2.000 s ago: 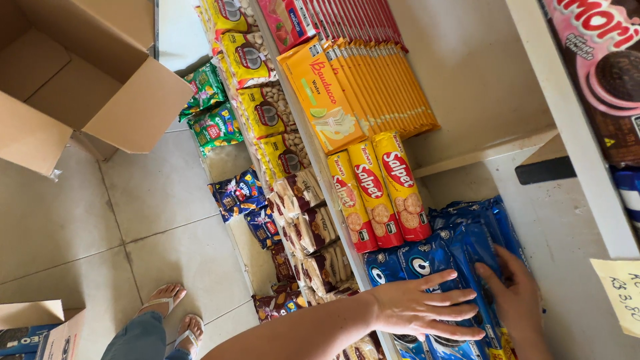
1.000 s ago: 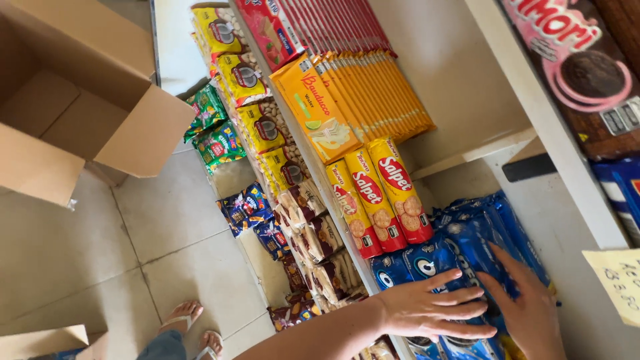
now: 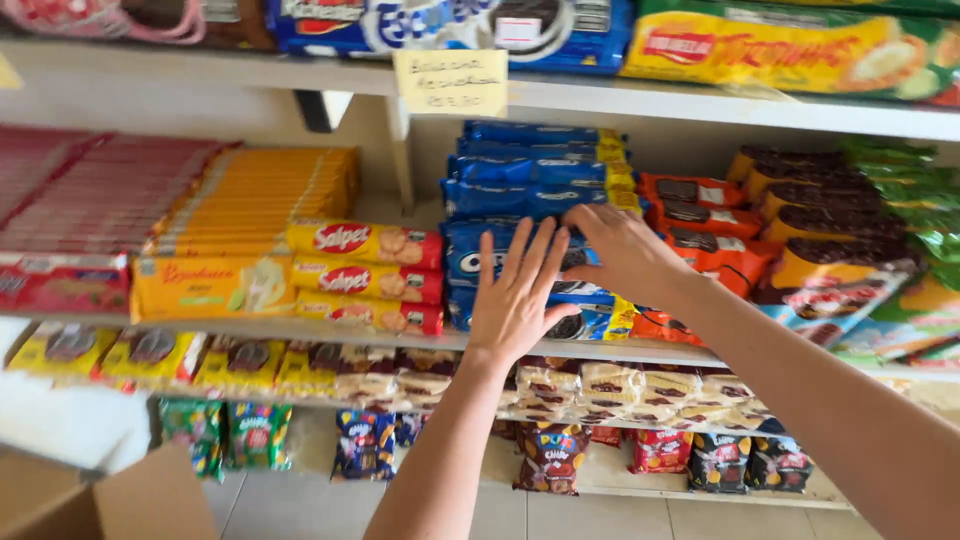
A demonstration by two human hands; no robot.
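Blue packs of Oreo cookies point(image 3: 525, 196) stand in rows on the middle shelf. My left hand point(image 3: 520, 296) lies flat over the front packs, its fingers apart and pointing up. To its right, my right hand point(image 3: 619, 247) rests on the same packs with bent fingers, its fingertips near the left hand's. Neither hand has closed around a pack. Three yellow and red Salpet cookie packs point(image 3: 367, 280) are stacked just left of the Oreo packs, and orange-red packs point(image 3: 705, 259) are at their right, partly behind my right forearm.
Orange Bauducco wafer packs point(image 3: 214, 289) fill the shelf further left. Above the hands runs a white shelf edge point(image 3: 675, 105) with a handwritten paper tag point(image 3: 451, 84). Bagged snacks point(image 3: 551, 457) line the lowest shelf. An open cardboard box point(image 3: 154, 495) is at the lower left.
The view has turned strongly and now shows more of the shelves at the right. Both hands remain at the blue packs.
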